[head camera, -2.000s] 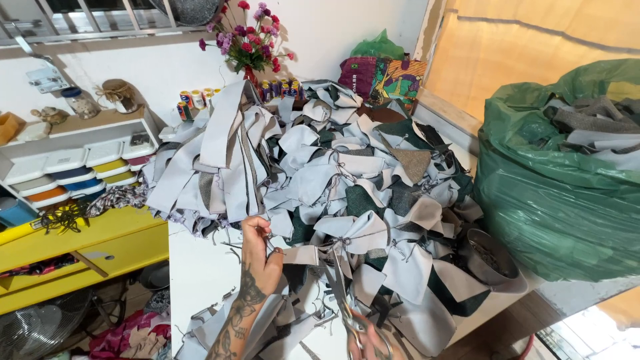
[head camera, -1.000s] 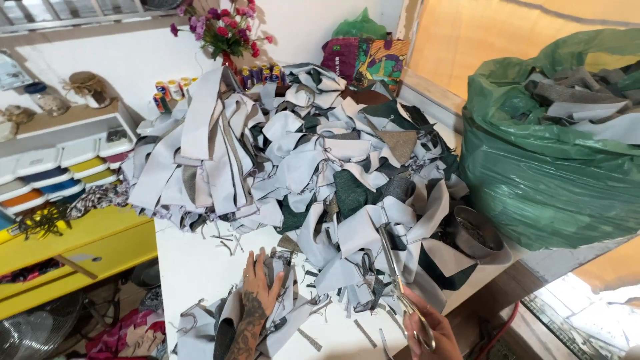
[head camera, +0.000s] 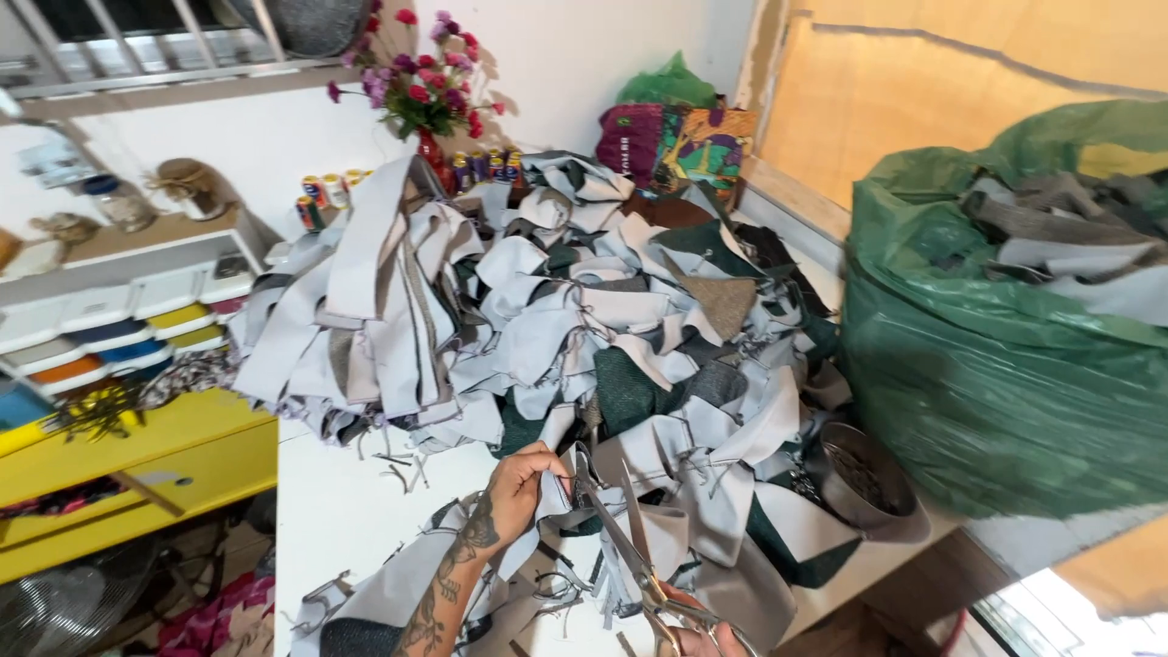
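Note:
My left hand (head camera: 522, 488) pinches the edge of a light grey fabric scrap (head camera: 554, 497) low in the middle of the view. My right hand (head camera: 698, 625), at the bottom edge, holds metal scissors (head camera: 643, 579) by the handles. Their blades are spread and point up toward the scrap and the fabric beside my left fingers. Beyond both hands lies a large heap of grey, dark green and brown fabric strips (head camera: 538, 319). More scraps (head camera: 388, 584) lie under and beside my left forearm. Thin trimmings (head camera: 397, 470) are scattered on the white table (head camera: 319, 493).
A green plastic bag (head camera: 967, 383) full of scraps stands at the right. A round grey container (head camera: 862, 474) sits near the table's right edge. Behind the heap are a vase of flowers (head camera: 433, 151), small thread spools (head camera: 493, 166) and a patterned bag (head camera: 707, 141). Yellow drawers (head camera: 201, 456) stand left.
My left hand has lifted from the scraps at the lower left and moved right, now pinching a scrap. The scissors, nearly closed a second ago, are now spread and closer to my left hand.

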